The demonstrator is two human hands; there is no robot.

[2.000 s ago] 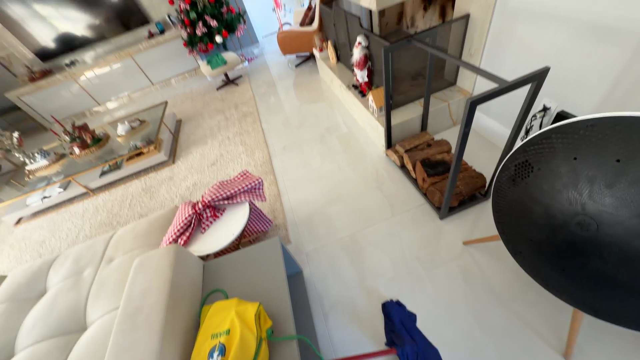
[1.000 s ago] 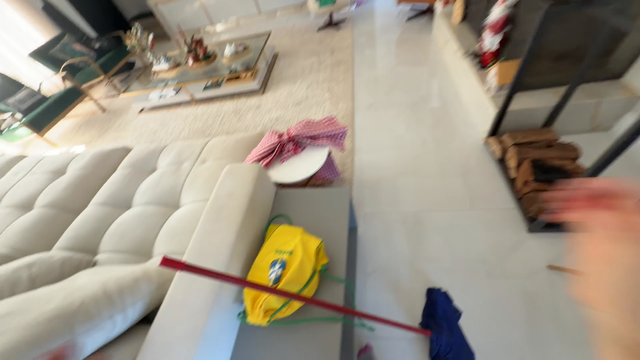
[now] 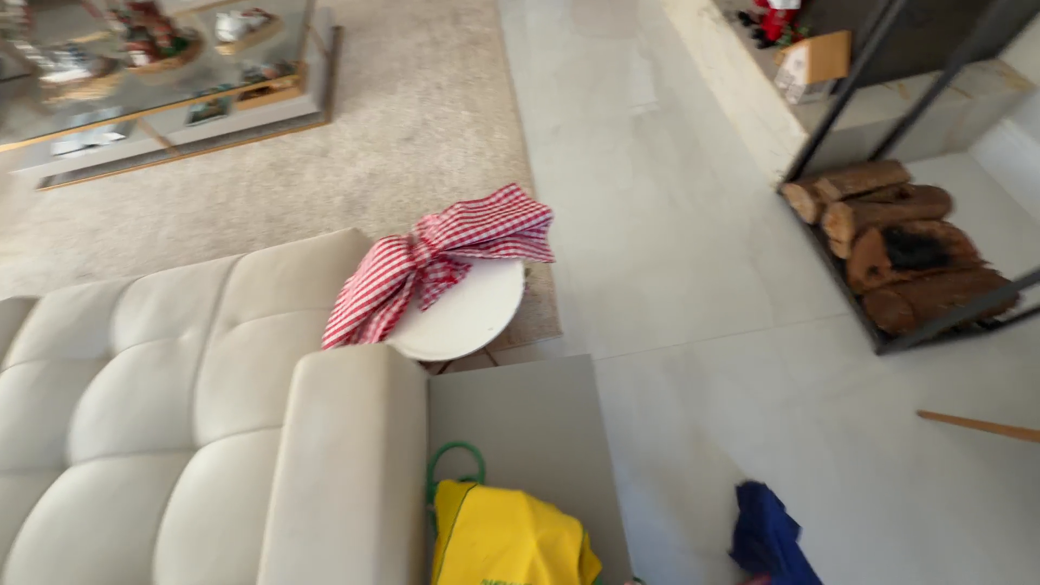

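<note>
Neither my left hand nor my right hand can be made out in the head view. A yellow drawstring bag (image 3: 512, 540) with green cord and writing lies on the grey side surface (image 3: 520, 414) beside the sofa's arm. Over the pale floor at the bottom right is a dark blue cloth (image 3: 768, 536), cut off by the frame edge. A small reddish bit shows at the cloth's lower left; what it belongs to is unclear. A red-and-white checked bow (image 3: 439, 260) rests on a round white top (image 3: 467, 313) beyond the sofa arm.
A cream tufted sofa (image 3: 162, 382) fills the left. Split logs (image 3: 914, 248) lie in a dark metal rack by a stone hearth (image 3: 739, 97) at right. A wooden leg (image 3: 979, 426) juts in below. A glass coffee table (image 3: 219, 89) stands on the beige rug (image 3: 406, 122).
A blurred hand at the right edge and the long red stick across the yellow bag, both seen one second ago, no longer show. The view has shifted.
</note>
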